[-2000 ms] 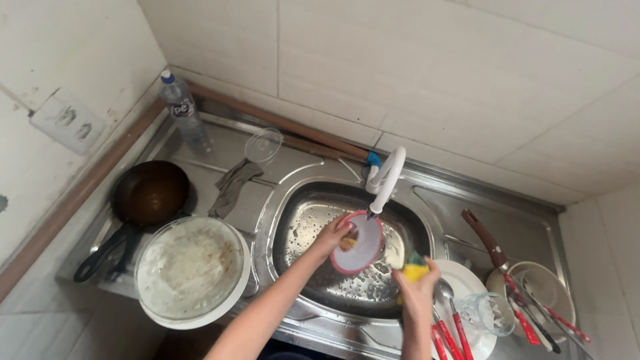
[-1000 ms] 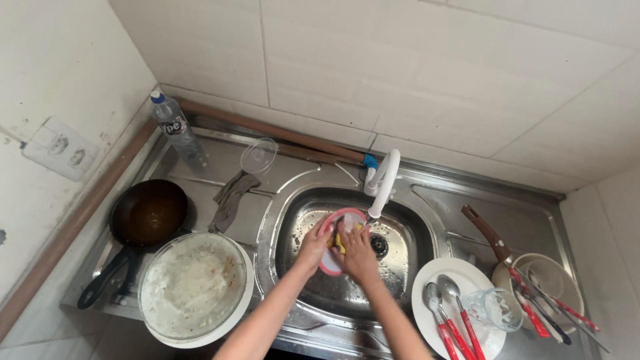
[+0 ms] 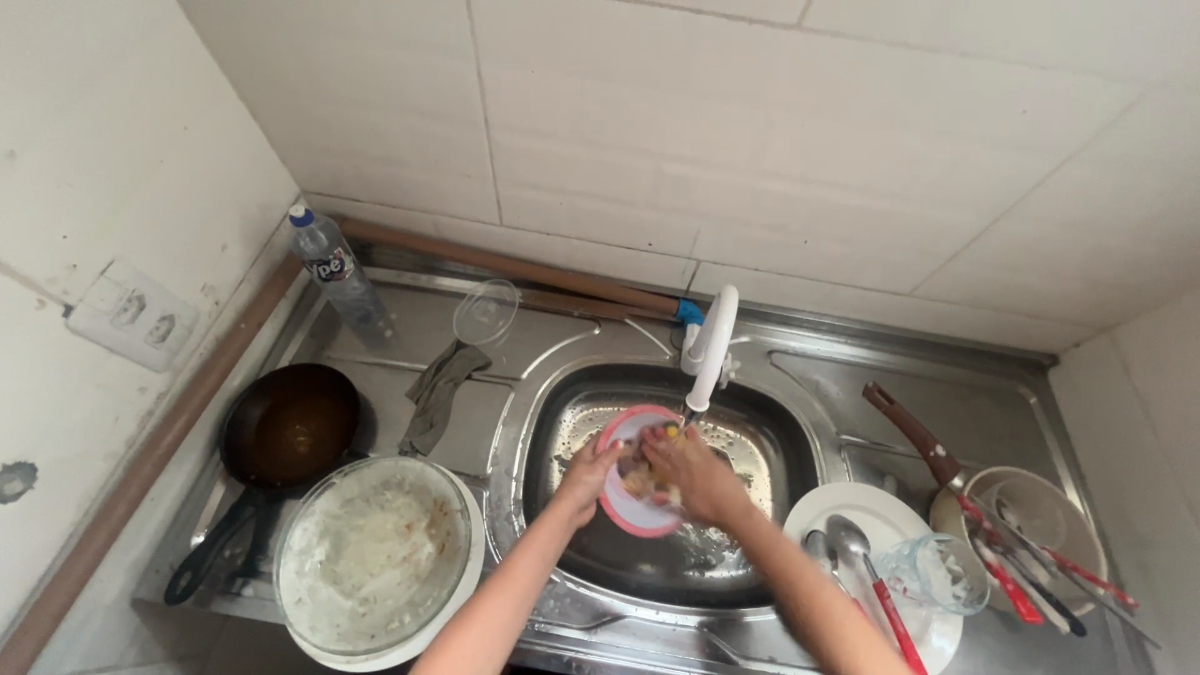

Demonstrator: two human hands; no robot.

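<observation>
My left hand (image 3: 591, 483) grips the left rim of a pink-rimmed plastic bowl (image 3: 647, 520) over the steel sink basin (image 3: 600, 572). Inside the bowl is my right hand (image 3: 689, 473), blurred, its fingers pressed on a sponge (image 3: 671, 430) of which only a bit of yellow shows. The white faucet (image 3: 714, 347) curves down just above the bowl.
Left of the basin are a dark frying pan (image 3: 291, 427), a soiled glass dish (image 3: 375, 553), a grey cloth (image 3: 441, 398), a clear lid (image 3: 487, 312) and a detergent bottle (image 3: 342, 272). On the right stand a white plate (image 3: 844, 502) with spoons, a glass (image 3: 937, 572) and a saucepan (image 3: 1092, 534) holding utensils.
Two seconds ago my right hand held the yellow and green sponge to the right of the bowl; since then it has moved left into the bowl. My left hand still holds the rim.
</observation>
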